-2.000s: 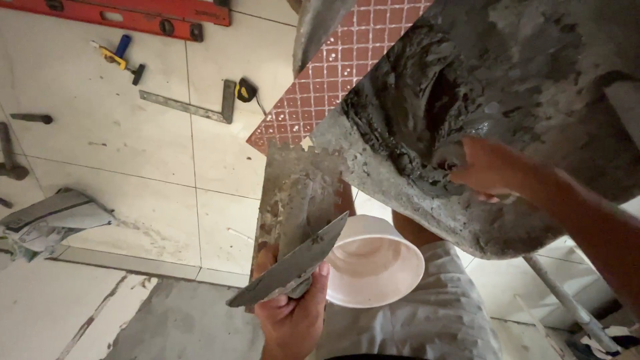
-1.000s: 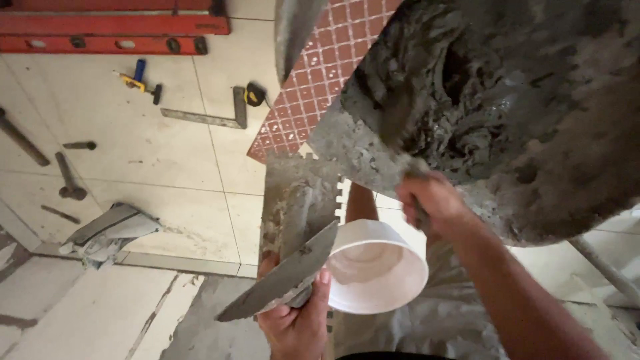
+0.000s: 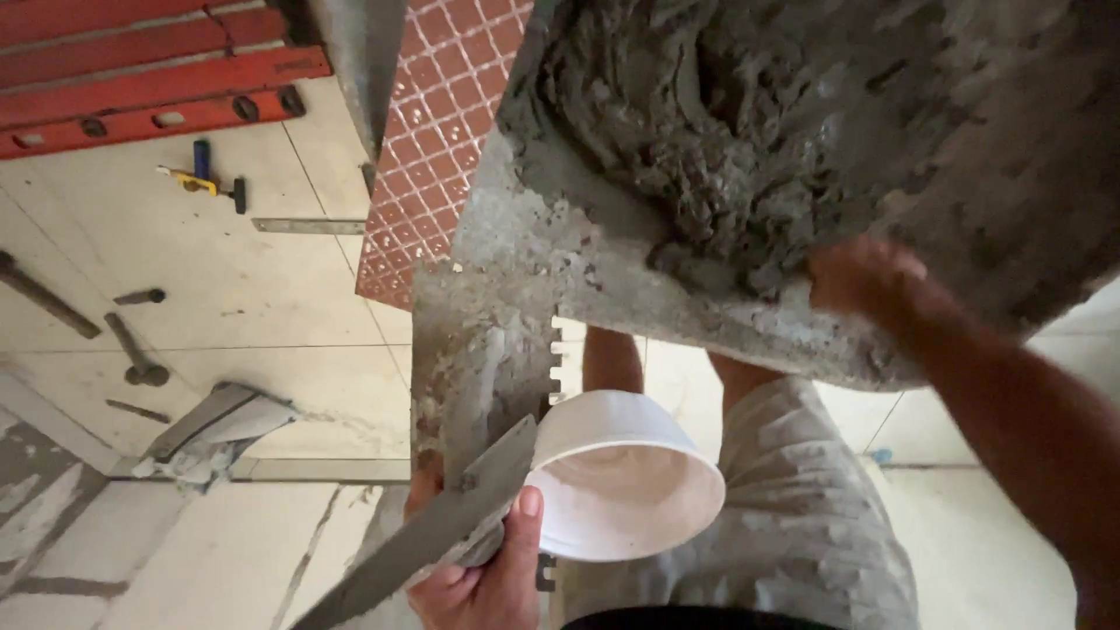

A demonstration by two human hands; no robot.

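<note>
Low in the view, my left hand grips together a notched trowel, a pointed trowel blade and, it seems, the rim of a white plastic bowl. The bowl is tilted, with its opening toward me, and looks empty. My right hand is blurred at the near edge of the wet grey mortar, which lies in a large mortar-coated tub. Whether that hand holds a tool cannot be told. A brown tile with a pale grid leans at the tub's left side.
On the tiled floor at left lie red spirit levels, a small blue and yellow clamp, a metal square's blade, a hammer and a crumpled grey bag. My legs are below the tub.
The right hand has moved from near the bowl to the right, back by the mortar. The left hand keeps its grip on the trowels. The tape measure seen earlier is out of sight.
</note>
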